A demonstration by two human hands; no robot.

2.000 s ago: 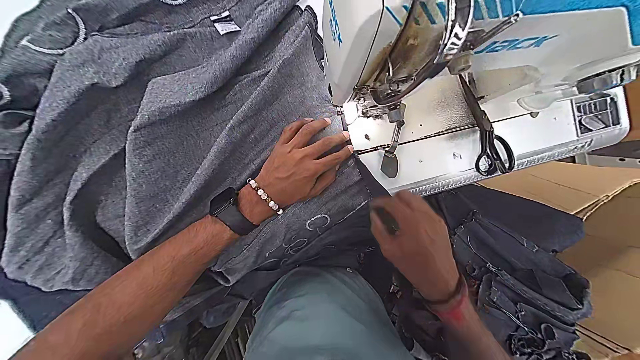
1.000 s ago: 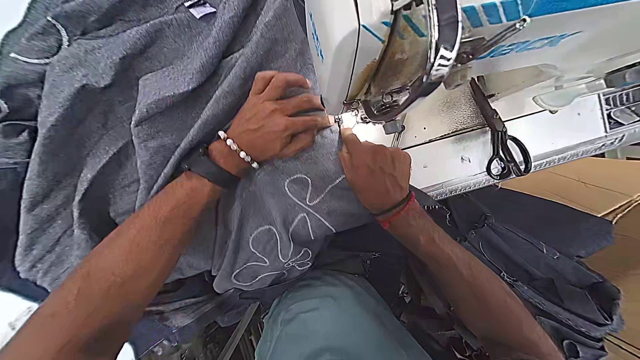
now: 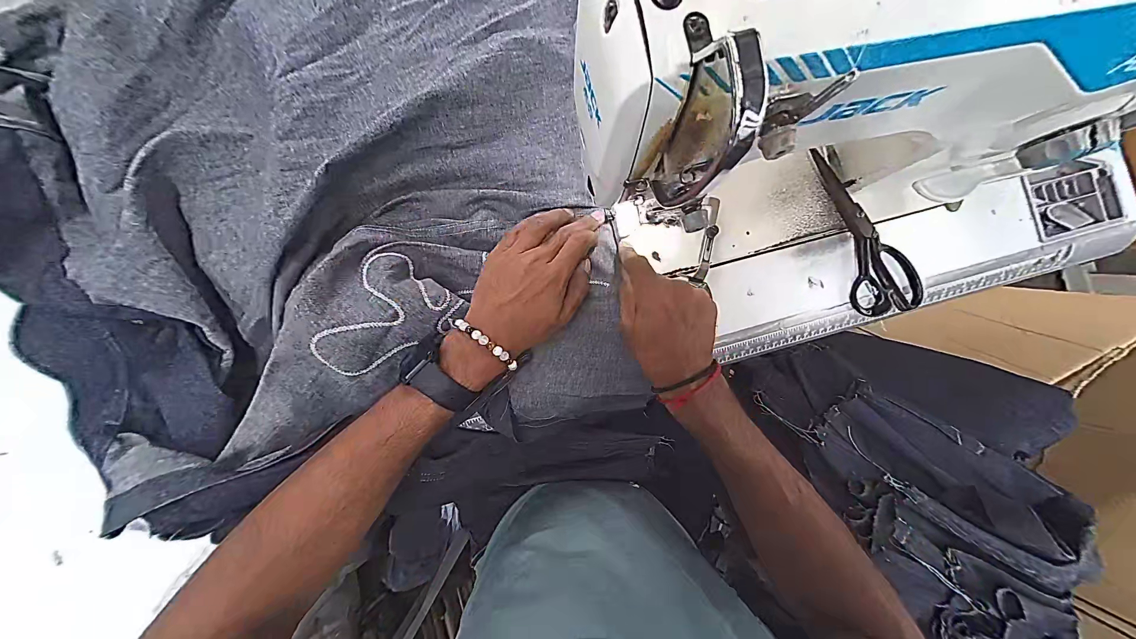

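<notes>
Grey-blue fabric with pale stitched curves (image 3: 177,204) spreads over the left side and reaches the needle area of a white Jack sewing machine (image 3: 754,98). My left hand (image 3: 532,284), with a beaded bracelet and a watch at its wrist, lies on the fabric, fingertips just left of the presser foot (image 3: 626,213). Close beside it, my right hand (image 3: 666,315) pinches the fabric's edge in front of the foot, its fingertips partly hidden. Black-handled scissors (image 3: 874,257) lie on the machine bed to the right.
Dark cloth pieces with loose threads (image 3: 941,470) are piled at the lower right, beside a cardboard box (image 3: 1003,333). A ruler strip (image 3: 887,306) runs along the machine bed's front edge. My knee in green-grey trousers (image 3: 595,568) is below the fabric.
Two seconds ago my right hand was blurred and lower, away from the foot; now it grips the fabric edge there. The stitched curves have shifted, and part now lies left of my left hand.
</notes>
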